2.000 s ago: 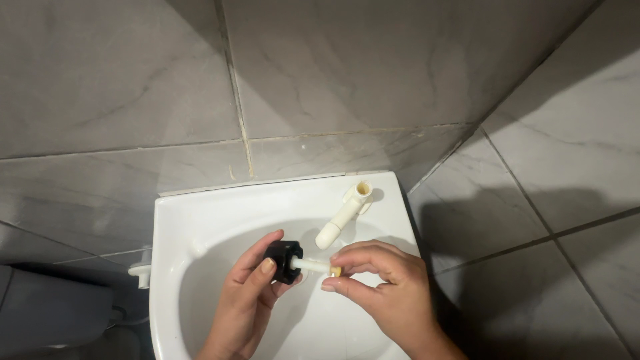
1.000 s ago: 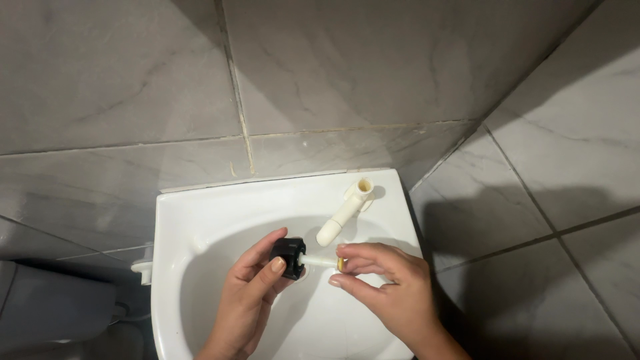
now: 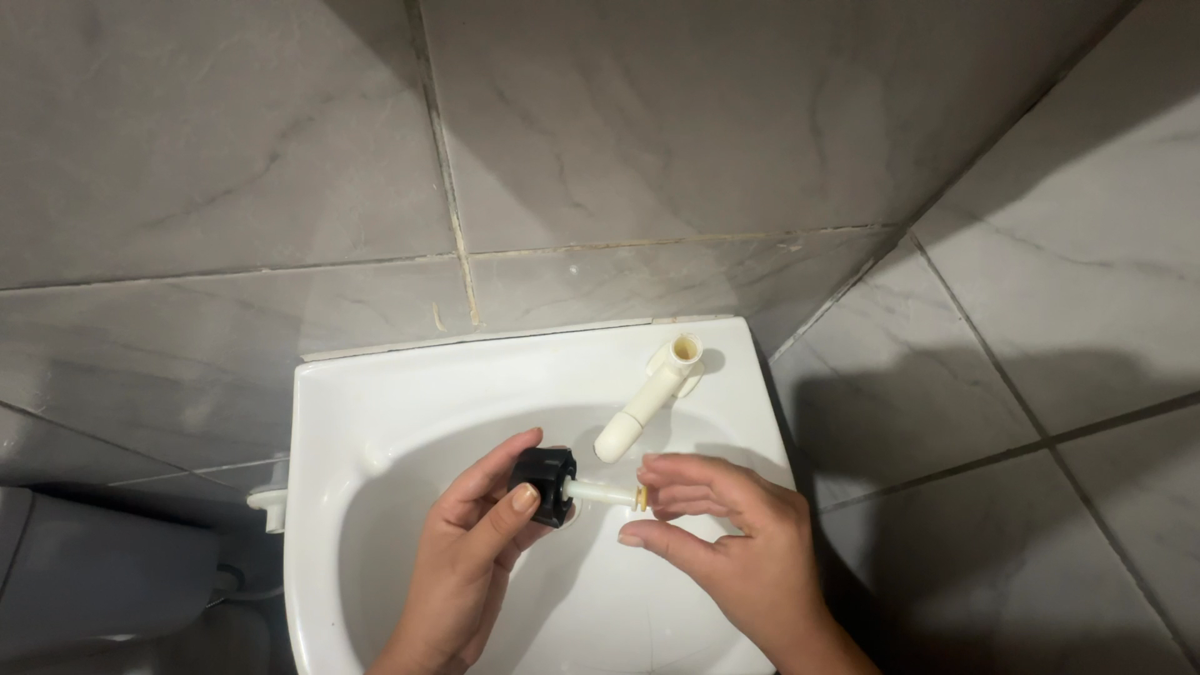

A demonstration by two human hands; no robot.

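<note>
Above the basin of a white washbasin [image 3: 375, 384], my left hand [image 3: 487, 544] grips a black faucet handle [image 3: 544, 486] between thumb and fingers. A white plastic stem [image 3: 600, 491] sticks out of the handle to the right, with a yellowish washer [image 3: 641, 498] at its end. My right hand [image 3: 722, 525] is just right of that end, thumb and fingers apart around it; whether a fingertip touches the washer I cannot tell. Behind the hands, a cream plastic faucet body [image 3: 652, 398] stands on the basin's back right, its round top opening uncovered.
Grey marbled tiles [image 3: 656, 122] cover the wall behind the basin and the surface on the right. A white plastic fitting [image 3: 269, 506] projects beside the basin's left edge. Farther left is a grey toilet tank [image 3: 103, 562] with a hose near it.
My right thumb and fingers, earlier closed on the washer end of the stem, have spread apart. My left hand still holds the black handle in about the same place.
</note>
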